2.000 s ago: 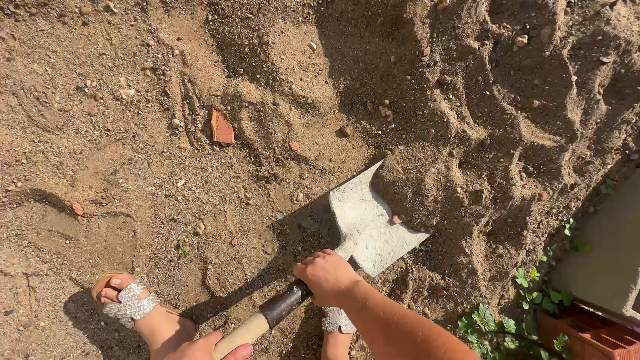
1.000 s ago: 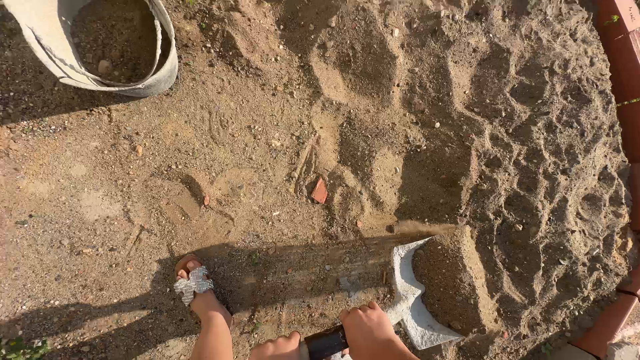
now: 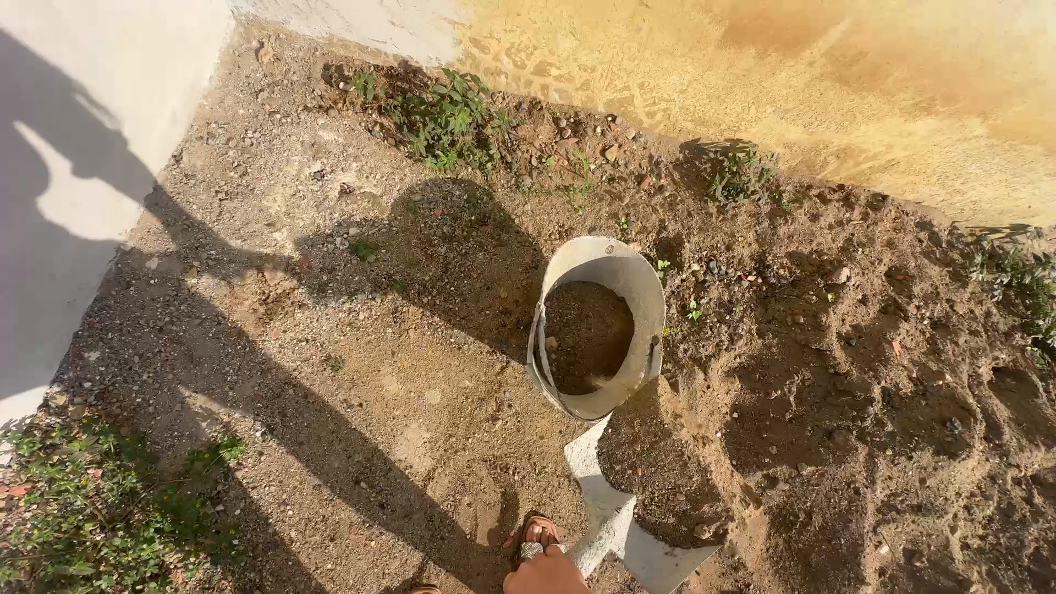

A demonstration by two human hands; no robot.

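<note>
My right hand (image 3: 546, 575) is closed at the bottom edge, beside the neck of a shovel with a whitish metal blade (image 3: 601, 493); the hand and the frame edge hide the handle. Dark sandy soil (image 3: 660, 470) is heaped on the blade. Just above it stands a worn pale bucket (image 3: 648, 309) with soil inside, its rim close to the blade's tip; whether they touch is unclear. My left hand is out of view.
A sandalled foot (image 3: 539, 530) is left of the blade. A yellow wall (image 3: 792, 82) and a white wall (image 3: 58, 190) border the ground. Green weeds (image 3: 450, 120) grow along the wall, with leafy plants (image 3: 107, 511) at lower left. Loose, uneven soil (image 3: 874, 437) lies at right.
The shovel's blade has come near the bucket, carrying soil; two seconds ago it held little. My left hand has left the view. The view has swung toward the walls.
</note>
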